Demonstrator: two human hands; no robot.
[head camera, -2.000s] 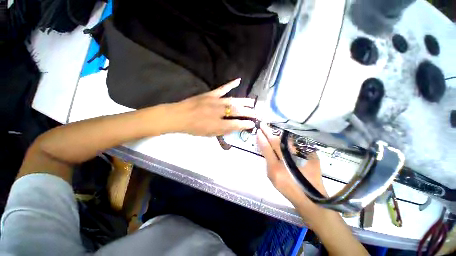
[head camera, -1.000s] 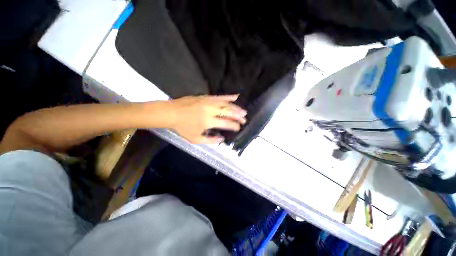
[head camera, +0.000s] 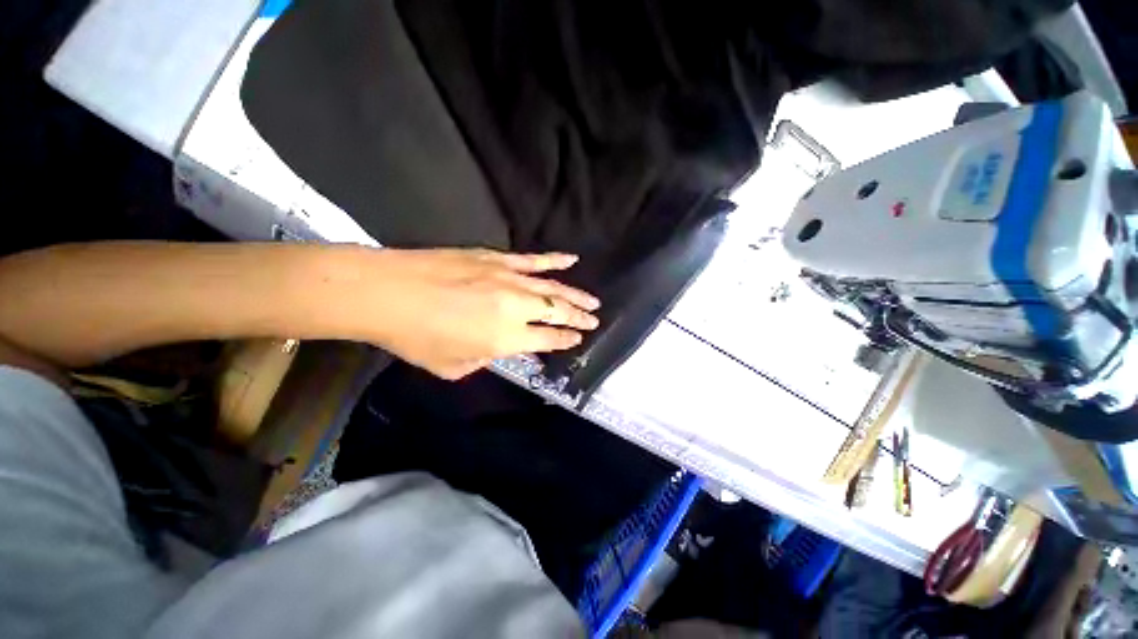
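The black garment panel (head camera: 374, 125) lies in folds over the left and middle of the white table. Its narrow zipper edge (head camera: 624, 331) runs down to the table's front edge, with a small shiny bit near its lower end. My left hand (head camera: 481, 312) lies flat on the panel near the front edge, fingers spread a little and pointing right; it grips nothing that I can see. My right hand is not in view. The white sewing machine head (head camera: 948, 225) with a blue stripe stands to the right, apart from the cloth.
A pale wooden ruler (head camera: 870, 418) lies below the machine head, with snips (head camera: 901, 472) beside it. Dark red-handled scissors (head camera: 957, 557) are at the table's right end. A blue basket (head camera: 639, 543) sits below the front edge. The table's front edge (head camera: 699, 449) runs diagonally.
The right hand, seen by the needle two seconds ago, is out of view. The cloth and left hand have come away from the machine toward the front edge. The view has shifted.
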